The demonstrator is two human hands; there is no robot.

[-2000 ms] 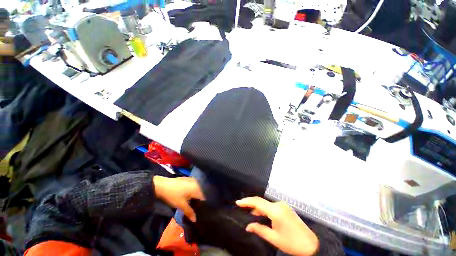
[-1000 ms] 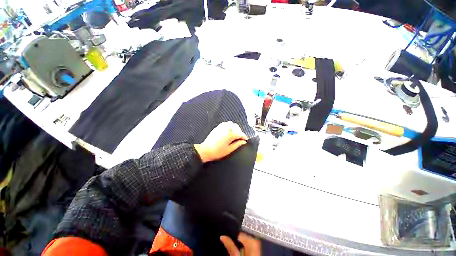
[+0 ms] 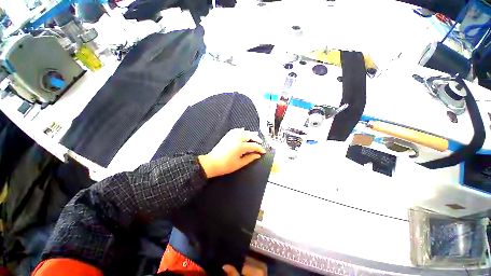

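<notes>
A dark, finely ribbed sleeve panel [image 3: 226, 194] lies over the table edge, its rounded top on the white machine bed [image 3: 317, 188] and its lower part hanging toward my lap. My left hand [image 3: 232, 153] lies on the panel with its fingertips at the right edge, just left of the presser foot and needle [image 3: 277, 135]. My fingers hold the fabric edge there. My right hand [image 3: 245, 268] is low at the bottom edge of the picture, partly cut off and partly covered by the panel, with its fingers on the panel's lower edge.
Stacked dark cut pieces [image 3: 137, 89] lie on the table at left, beside the grey-green neighbouring machine [image 3: 40, 64] and a yellow-green bottle [image 3: 89, 58]. A black strip [image 3: 349, 97] drapes over the machine head. A tan rod [image 3: 409, 135] lies along it. A clear plastic tray [image 3: 449, 240] is at right.
My left hand has moved from the lap onto the panel near the needle. The panel has been brought up against the needle area. My right hand has moved down to the panel's lower edge.
</notes>
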